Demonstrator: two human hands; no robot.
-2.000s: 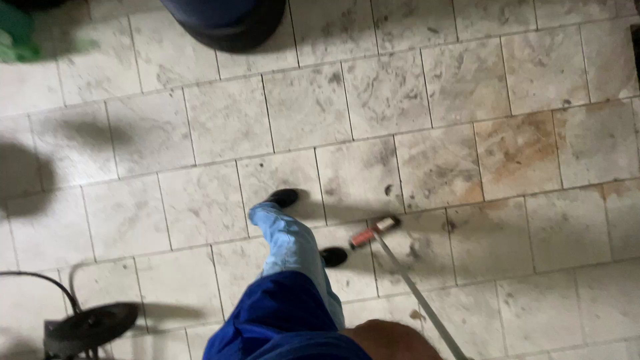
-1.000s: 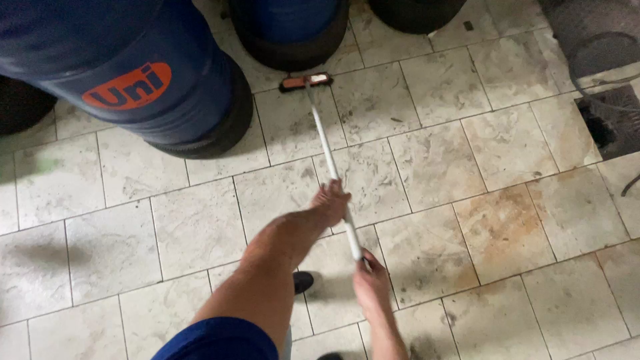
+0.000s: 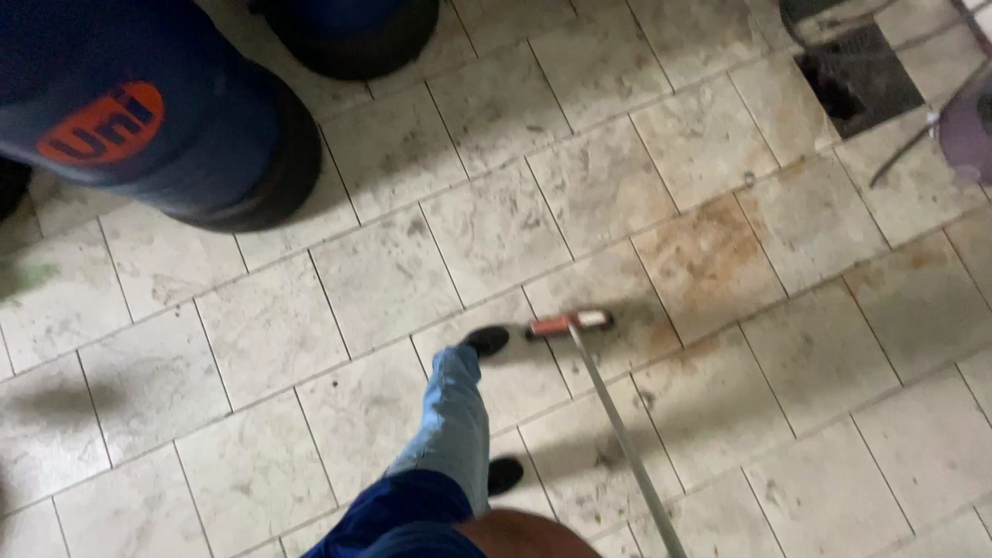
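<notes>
A floor brush with a red and white head (image 3: 570, 323) rests on stained pale floor tiles, just right of the wearer's dark shoe (image 3: 487, 340). Its long light-coloured pole (image 3: 626, 438) slants down and leaves the view at the bottom edge. Part of a bare arm (image 3: 527, 535) shows at the bottom, beside the blue shirt. Both of my hands are out of view, so whatever they hold is hidden. Light blue jeans and a second dark shoe (image 3: 505, 474) are below the brush head.
A large blue drum (image 3: 209, 124) with a dark base stands at upper left, with another blue drum (image 3: 356, 31) beside it. At upper right lies a dark floor drain (image 3: 860, 81) with a hole, near cables and a purple object (image 3: 965, 132). Brown stains mark several tiles.
A second ago both hands were on the pole and the brush head was beside a drum; now the head is back near the shoes and the hands have left the view.
</notes>
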